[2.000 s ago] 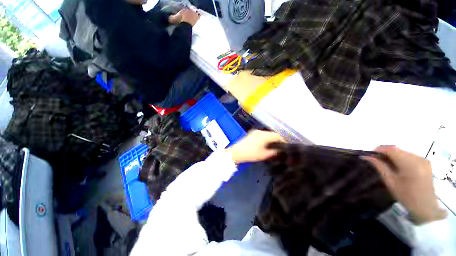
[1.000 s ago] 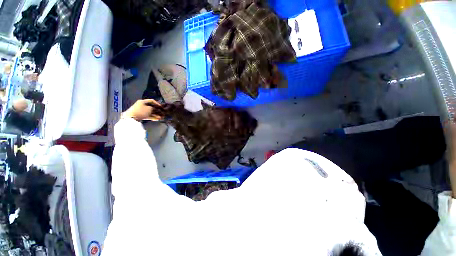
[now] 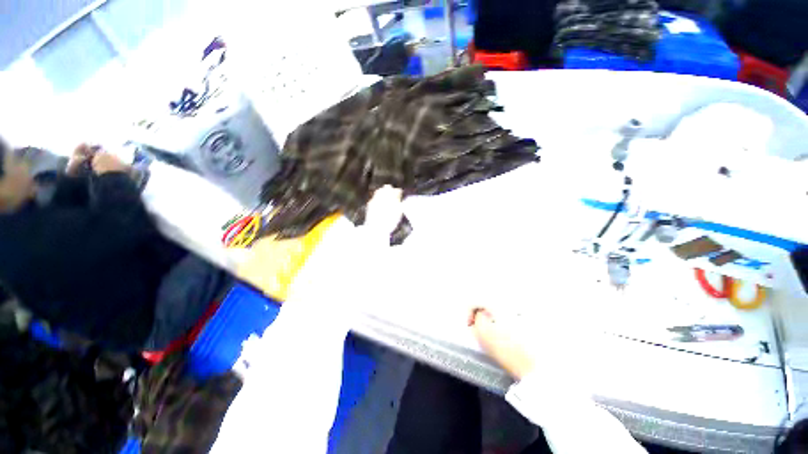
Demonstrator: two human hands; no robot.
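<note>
The pile of dark plaid pieces (image 3: 399,129) lies fanned on the white table. My left hand (image 3: 383,209), washed out by glare, touches its near edge. A small dark cloth corner (image 3: 401,231) shows beside the fingers; I cannot tell if they pinch it. My right hand (image 3: 499,340) is over the table near the front edge, with no cloth visible in it; its fingers are too blurred to tell apart. The sewing machine (image 3: 718,204) with its blue stripe stands at right, and its presser foot area (image 3: 618,268) has no cloth under it.
Thread snips (image 3: 706,332) and red-orange scissors (image 3: 731,291) lie at right, near brown swatches (image 3: 698,248). Other scissors (image 3: 241,230) and yellow tape (image 3: 297,257) are at left. A person in dark clothes (image 3: 89,257) sits at far left. A blue bin (image 3: 232,328) is below the table.
The view has swung from the floor and bins back up to the table. The plaid piece my left hand held low over the bins is gone from view. Both hands are now at the table.
</note>
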